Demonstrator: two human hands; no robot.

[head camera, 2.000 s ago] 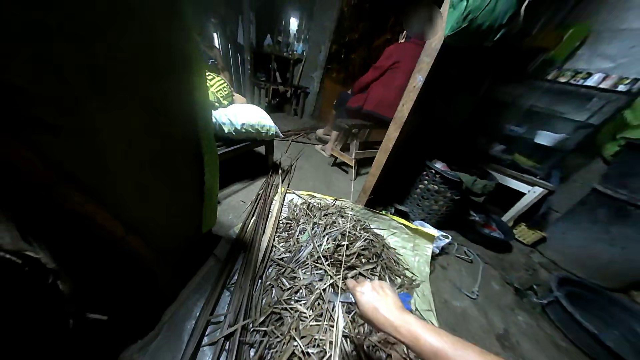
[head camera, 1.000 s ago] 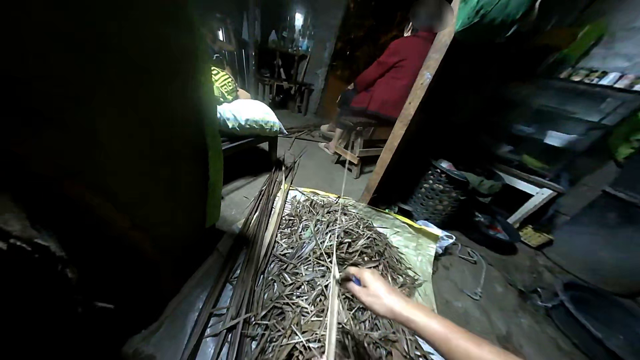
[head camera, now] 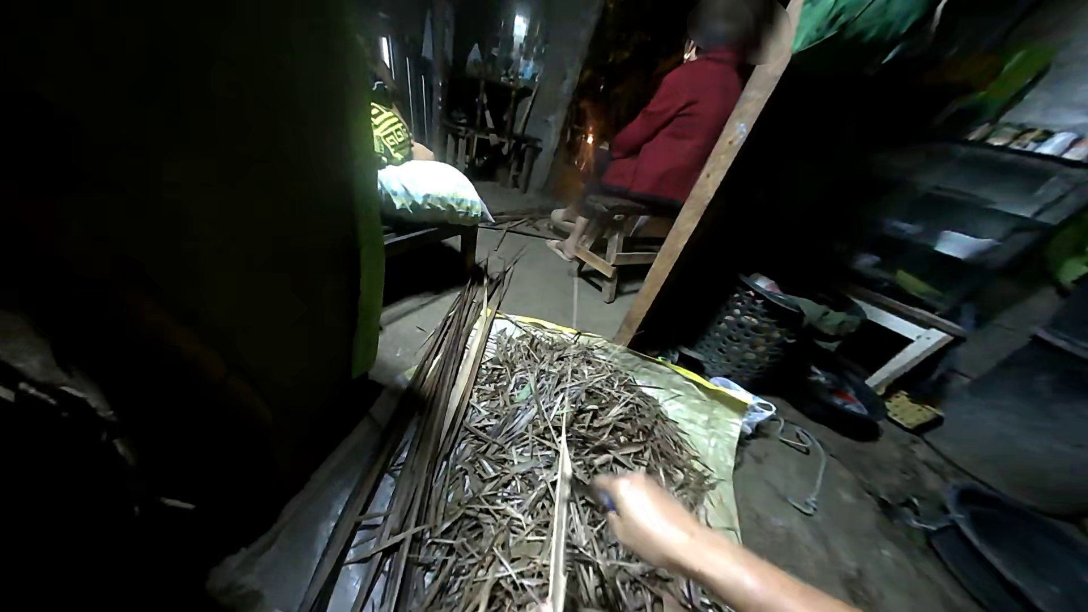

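My right hand [head camera: 642, 514] is closed around a small tool with a blue handle [head camera: 605, 500], probably a knife; its blade is blurred. Just left of it a pale, long leaf strip [head camera: 560, 510] stands out over a heap of dry cut leaf pieces [head camera: 510, 476]. Only a bit of skin shows at the strip's lower end, at the bottom edge, so what my left hand does cannot be made out. The heap lies on a light woven sack sheet [head camera: 718, 425] with a yellow edge. Long dry leaf strips [head camera: 425, 425] lie in a bundle along the heap's left side.
A wooden post [head camera: 710, 178] rises beyond the sheet. Behind it a person in a red jacket [head camera: 680, 127] sits on a wooden stool [head camera: 608, 246]. Another person [head camera: 391, 132] is near a pillow [head camera: 433, 191]. At right are a woven basket [head camera: 748, 327], a cord [head camera: 816, 476] and a dark basin [head camera: 1011, 544].
My right hand with the blue-handled tool has moved a little up from the strip's lower part and then back down beside it. The seated person in red stays seated.
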